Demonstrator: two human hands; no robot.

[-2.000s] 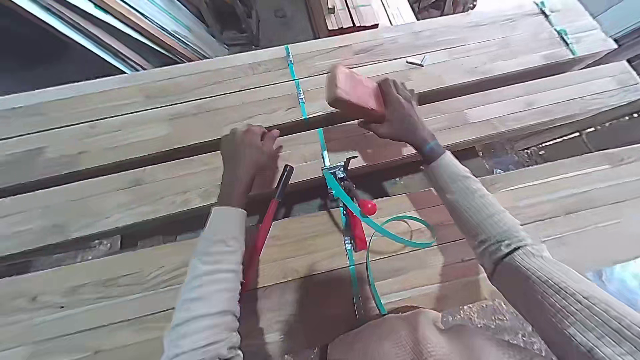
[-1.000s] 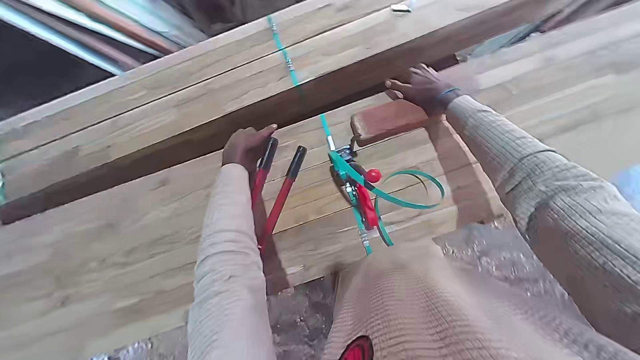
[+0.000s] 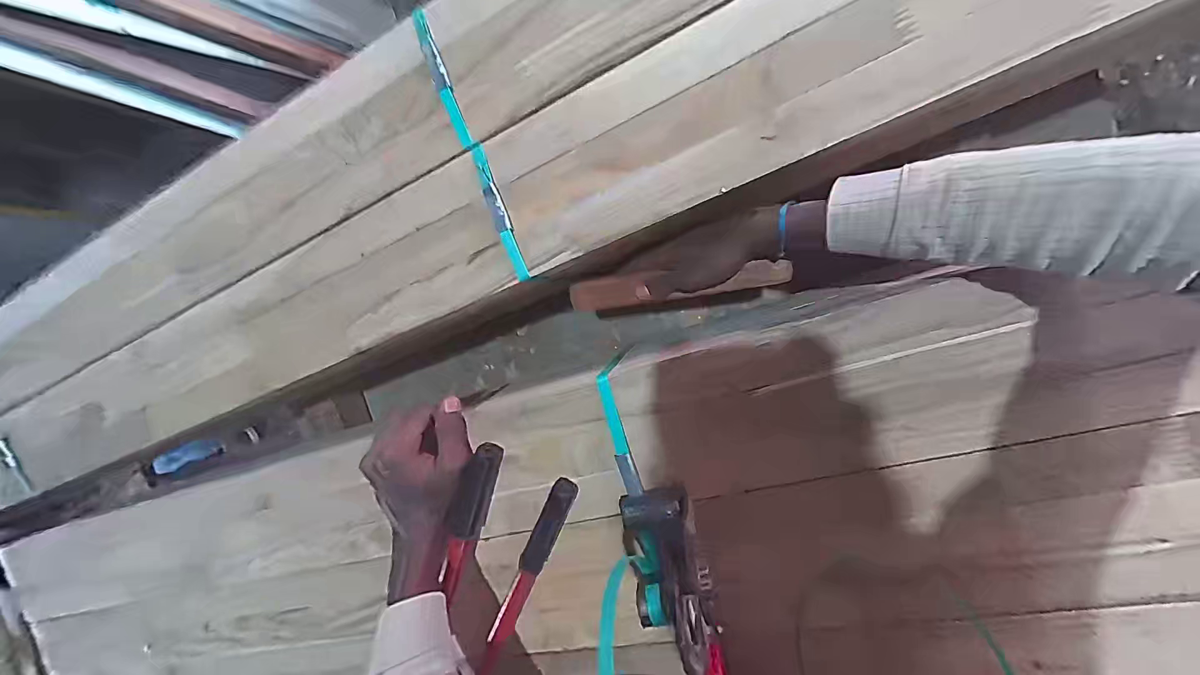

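My right hand (image 3: pixel 712 253) reaches into the gap between two stacks of planks and grips a reddish-brown wooden block (image 3: pixel 614 292). At the edge of the near stack (image 3: pixel 309 525), my left hand (image 3: pixel 422 464) is curled with its thumb up, close to the black-gripped red handles (image 3: pixel 525 562) of a long-handled tool; nothing shows in its fingers. A strapping tensioner (image 3: pixel 661 534) lies on the near stack, right of the handles, with green strapping (image 3: pixel 614 412) running from it into the gap. More green strapping (image 3: pixel 469 141) with metal seals crosses the far stack (image 3: pixel 375 225).
Down in the gap on the left lies a blue object (image 3: pixel 187 457), too unclear to name. Long pieces of material (image 3: pixel 169 56) lie beyond the far stack at upper left. The gap between the stacks runs diagonally across the view.
The block has moved from the top of the planks into the gap, with my right hand on it. One second ago that hand was beside the block with its fingers apart. The view has come closer.
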